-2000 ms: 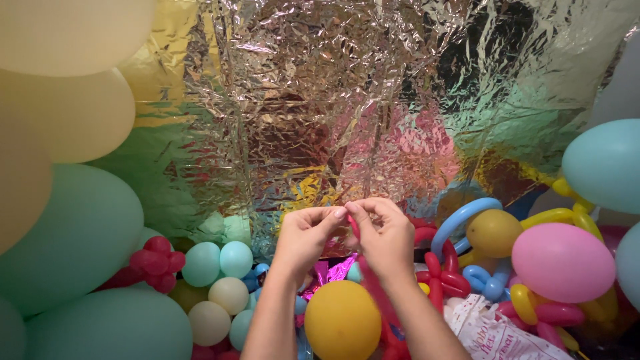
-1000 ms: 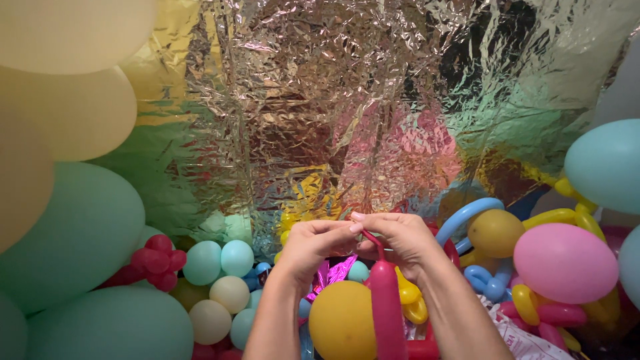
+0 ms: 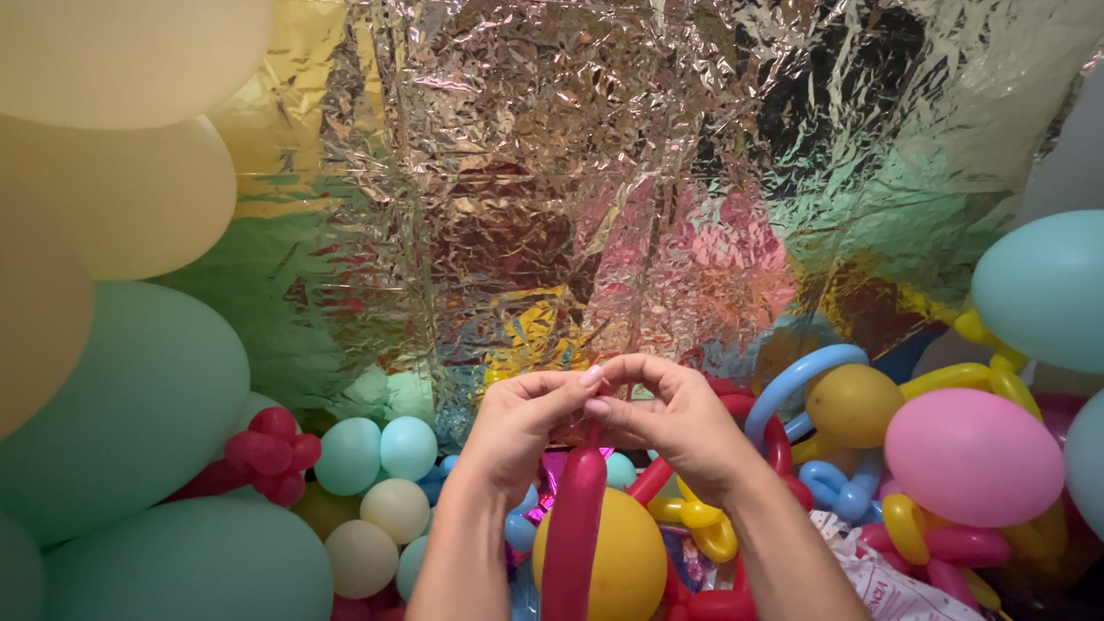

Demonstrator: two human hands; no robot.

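Observation:
A long red modelling balloon (image 3: pixel 573 526), inflated, hangs down from between my fingers in the middle of the view. My left hand (image 3: pixel 539 418) pinches its thin neck end between thumb and index finger. Against it, my right hand (image 3: pixel 660 414) pinches the same end, with the fingertips of both hands touching. The knot or tip itself is mostly hidden by the fingers. Just behind the long balloon sits a round mustard-yellow balloon (image 3: pixel 625 552), partly covered by it.
Crinkled metallic foil (image 3: pixel 535 190) hangs in front. Large cream (image 3: pixel 129 198) and teal balloons (image 3: pixel 121 405) crowd the left. At right are a pink balloon (image 3: pixel 975 457), a light blue balloon (image 3: pixel 1044 289), twisted modelling balloons (image 3: pixel 802 371) and a printed plastic bag (image 3: pixel 888 578).
The inflated red balloon now hangs straight below my fingertips; one second ago it hung lower and further right, with a longer thin neck showing. Both hands stay together at its end.

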